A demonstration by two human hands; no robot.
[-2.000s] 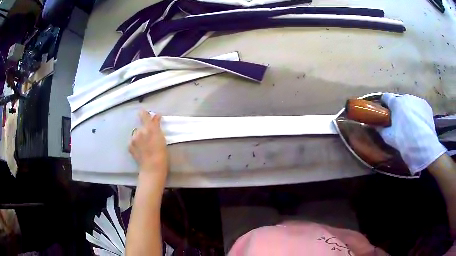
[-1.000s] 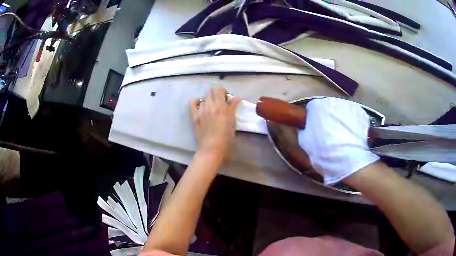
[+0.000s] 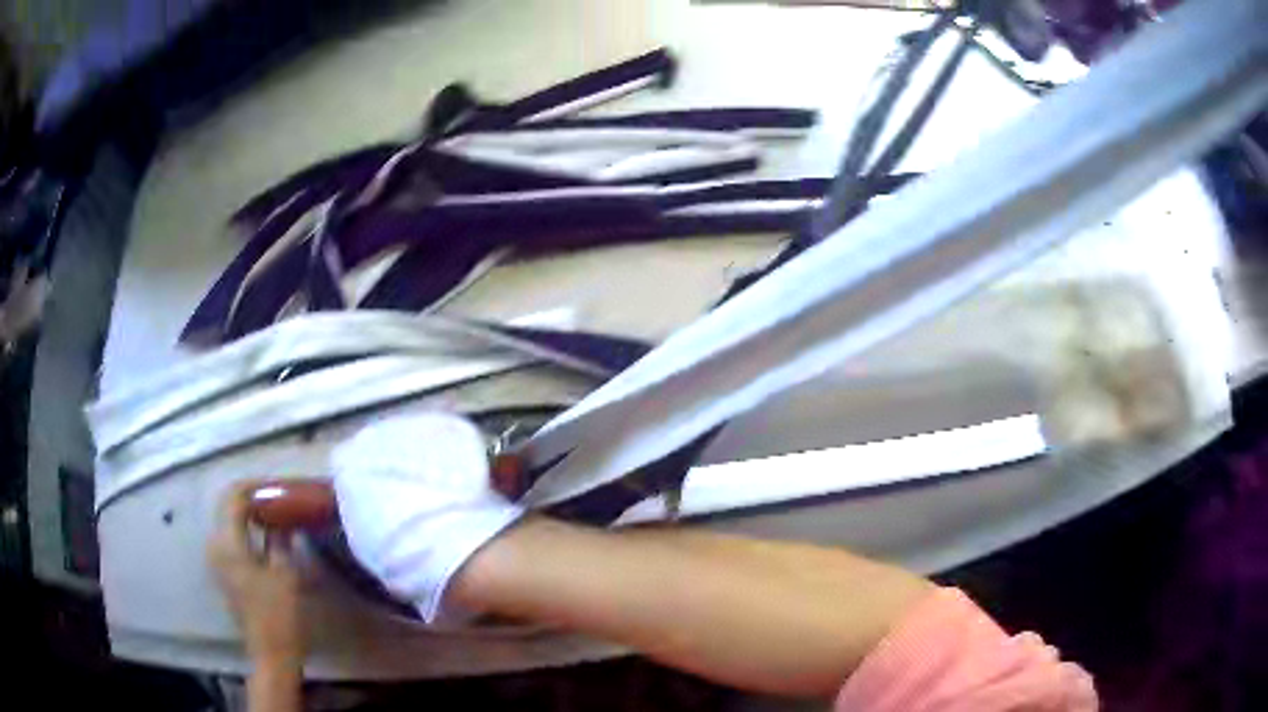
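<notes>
The steam iron (image 3: 292, 504), with its orange-brown handle, stands at the lower left of the table. My right hand (image 3: 413, 504) in a white knit glove is closed around its handle. My bare left hand (image 3: 259, 577) is blurred right beside the iron's front; whether it touches a strip is hidden. A white strip (image 3: 876, 462) lies straight to the right, coming out from under my right forearm. The pale steam hose (image 3: 890, 264) rises from the iron's rear to the upper right, wide and close to the camera.
Two mostly white strips (image 3: 278, 351) lie behind the iron. A tangled pile of dark purple and white strips (image 3: 459, 209) lies farther back. A brown-stained patch (image 3: 1112, 365) of table cloth is at the right. Dark purple cloth (image 3: 1112, 21) is at the top right.
The iron and my right hand have moved left along the strip to my left hand. The camera view has shifted; more of the table's right side and the hose now show.
</notes>
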